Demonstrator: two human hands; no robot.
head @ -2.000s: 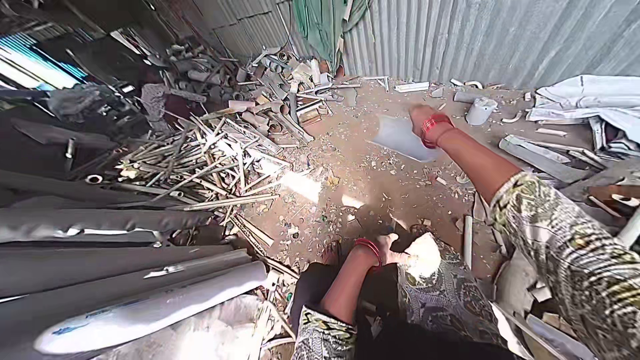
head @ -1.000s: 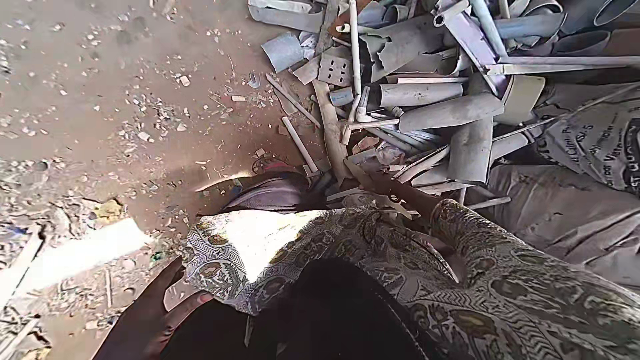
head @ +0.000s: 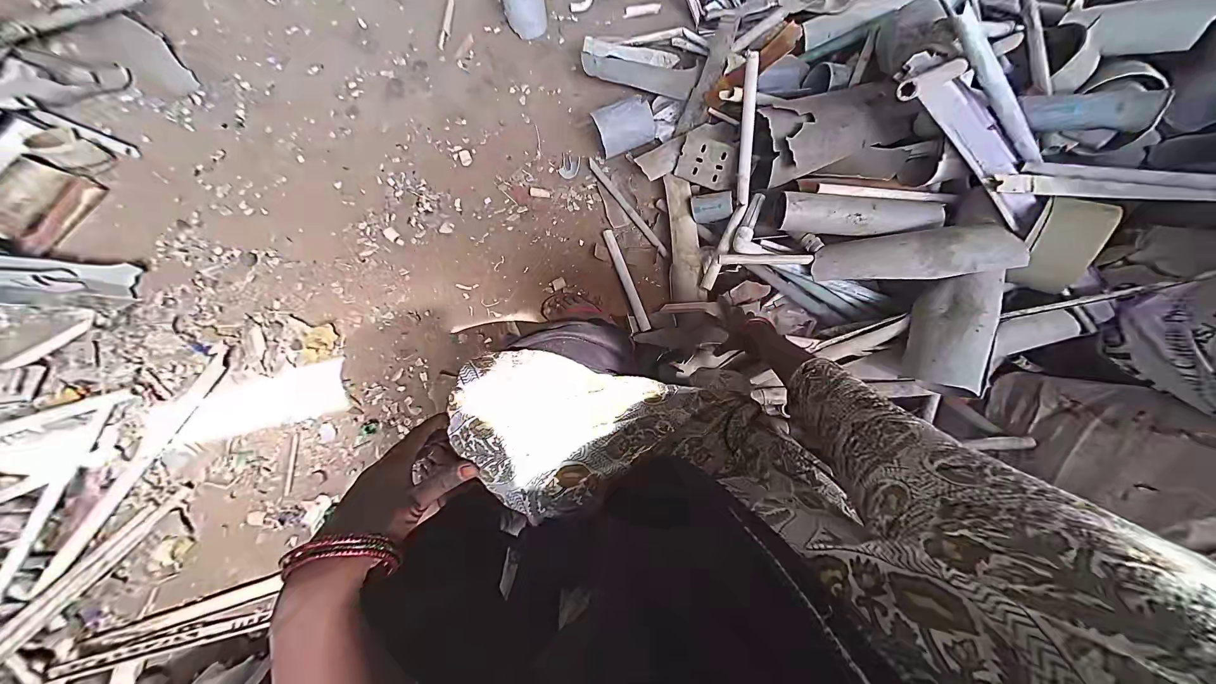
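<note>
My left hand [head: 418, 480], with red bangles at the wrist, rests against the patterned cloth [head: 560, 418] over my knee; its fingers are partly bent and nothing shows in it. My right hand [head: 746, 328] reaches down in shadow at the near edge of a heap of scrap pipes; whether it holds a piece cannot be told. Near it lie a thin white pipe [head: 627, 280], a white pipe elbow [head: 746, 242] and a grey split pipe [head: 921, 254]. A perforated grey plate [head: 708, 160] lies farther off.
Large broken pipe pieces [head: 836, 133] fill the upper right. A sack [head: 1102, 446] lies at the right edge. Thin strips [head: 123, 484] and scraps are piled at the left. Small chips [head: 408, 204] litter the dirt floor between.
The view has swung round to the pipe heap. Two seconds ago my right hand was stretched out by a grey sheet on the floor; now it is down at the heap's edge.
</note>
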